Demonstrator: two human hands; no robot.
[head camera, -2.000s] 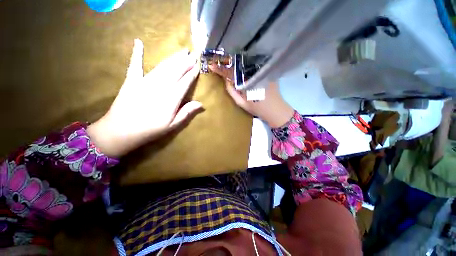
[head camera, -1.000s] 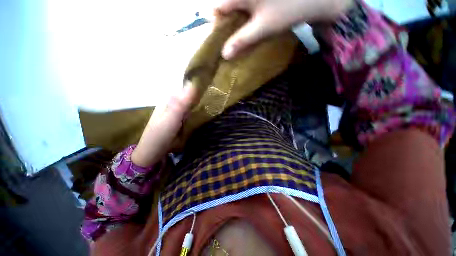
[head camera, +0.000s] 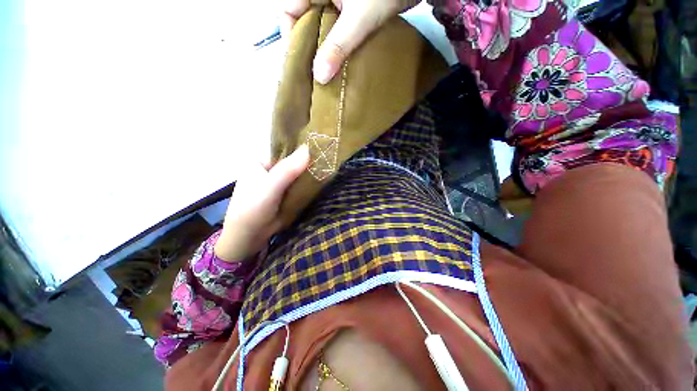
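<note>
A brown fabric panel (head camera: 382, 72) is held up over the table's front edge and my lap, partly folded. Pale box-and-cross stitching (head camera: 323, 155) with a pointed end shows on it, with a stitched line running up from it. My left hand (head camera: 264, 191) grips the panel's lower left side, thumb beside the stitched box. My right hand (head camera: 355, 34) grips the upper part, thumb on top near the stitched line; its other fingers are partly behind the cloth or cut off by the top edge.
The white machine table (head camera: 137, 114) lies left and ahead. A small dark-blue object (head camera: 267, 40) lies on it near the panel. My checked apron (head camera: 367, 229) is below. Brown cloth (head camera: 157, 279) shows below the table's left front edge. The sewing machine head is out of view.
The view has turned from the machine to the lap. The panel left the needle area and is now held up in both hands. Since one second ago, the stitched box shows more clearly and flatter.
</note>
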